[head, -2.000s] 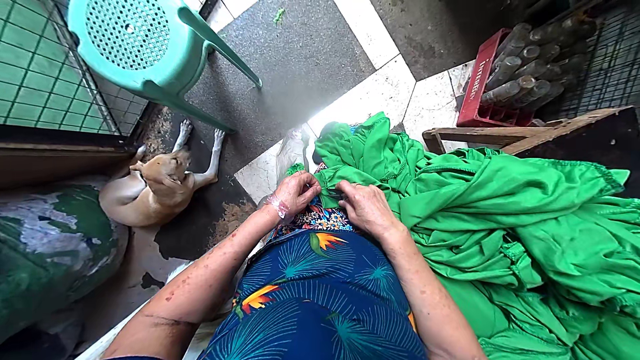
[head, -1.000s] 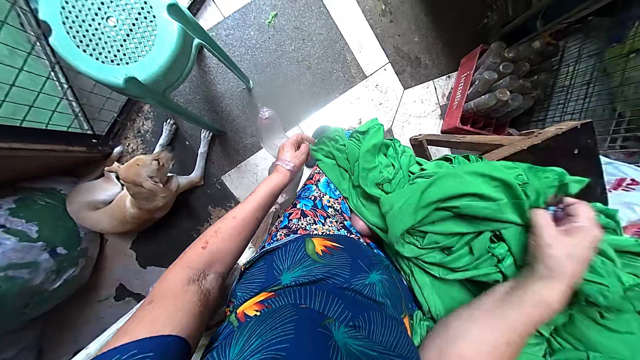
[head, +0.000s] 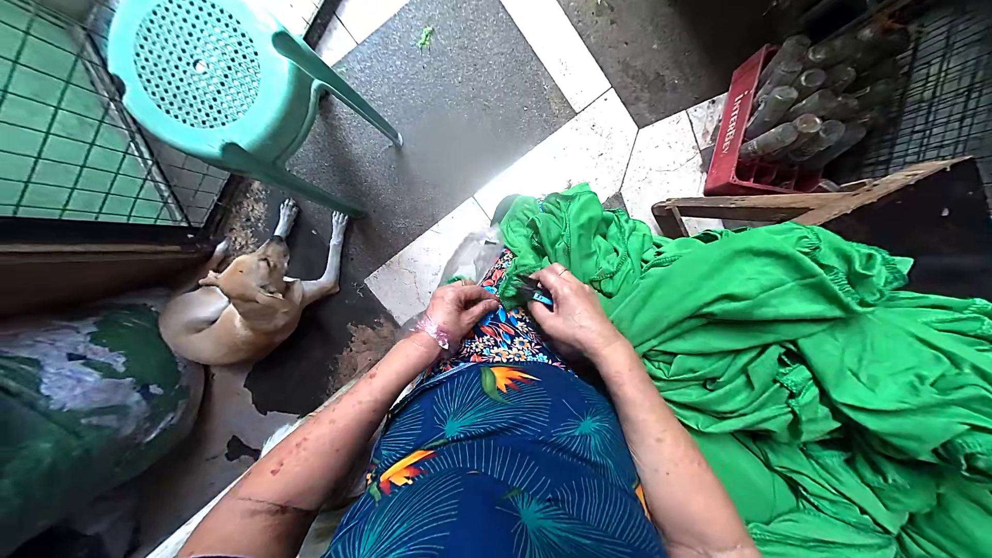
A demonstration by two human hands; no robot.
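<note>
A big heap of green fabric point(head: 775, 325) with stitched edges lies across my lap and to the right. My right hand point(head: 572, 310) is closed on a small black and blue tool point(head: 536, 291), which looks like thread snips; its tip is against the fabric's edge. Close on its left, my left hand point(head: 459, 311) has thumb and fingertips pinched together over my flower-print garment point(head: 508, 337); whether a thread or a bit of cloth is between them cannot be told. A clear plastic bag point(head: 471, 256) lies just beyond my left hand.
A tan dog point(head: 240, 302) lies on the floor at left, beneath a teal plastic stool point(head: 209, 70). Near it is a stuffed green sack point(head: 93, 403). At upper right stand a red crate point(head: 732, 132) of glass bottles point(head: 798, 128) and a wooden frame point(head: 759, 208).
My right hand has come back from the heap at right to the fabric's edge by my left hand, now with the black and blue tool. My left hand has drawn back from the plastic bag.
</note>
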